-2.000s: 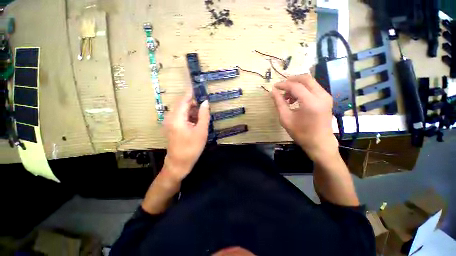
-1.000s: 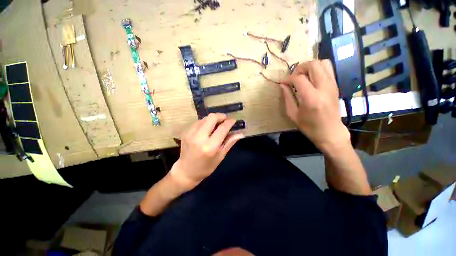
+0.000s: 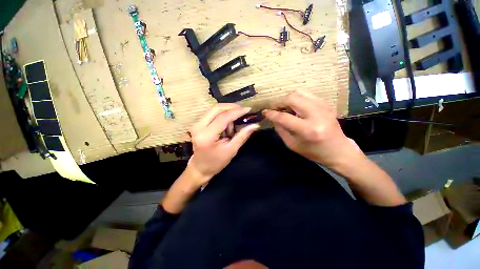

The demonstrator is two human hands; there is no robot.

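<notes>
The black comb-shaped plastic housing (image 3: 206, 67) lies on the cardboard, its arms pointing right. My left hand (image 3: 217, 137) grips the housing's lowest arm at the cardboard's front edge. My right hand (image 3: 308, 128) is at the tip of that arm, fingers pinched together; a small dark piece seems to be between them, mostly hidden by the fingertips. Three wired modules (image 3: 285, 35) with thin red and black leads lie to the right of the housing. The narrow green circuit board (image 3: 153, 71) lies to its left.
A black power unit (image 3: 383, 37) with a green light and cable stands at right, beside a flat dark comb-shaped part (image 3: 453, 37). Black pads (image 3: 40, 95) on a yellow-edged sheet and pale-tipped sticks (image 3: 81, 42) lie left. Open boxes (image 3: 429, 210) are below right.
My right hand has moved left from the wired modules to the housing's lowest arm, meeting my left hand. The housing is tilted, and the view has shifted.
</notes>
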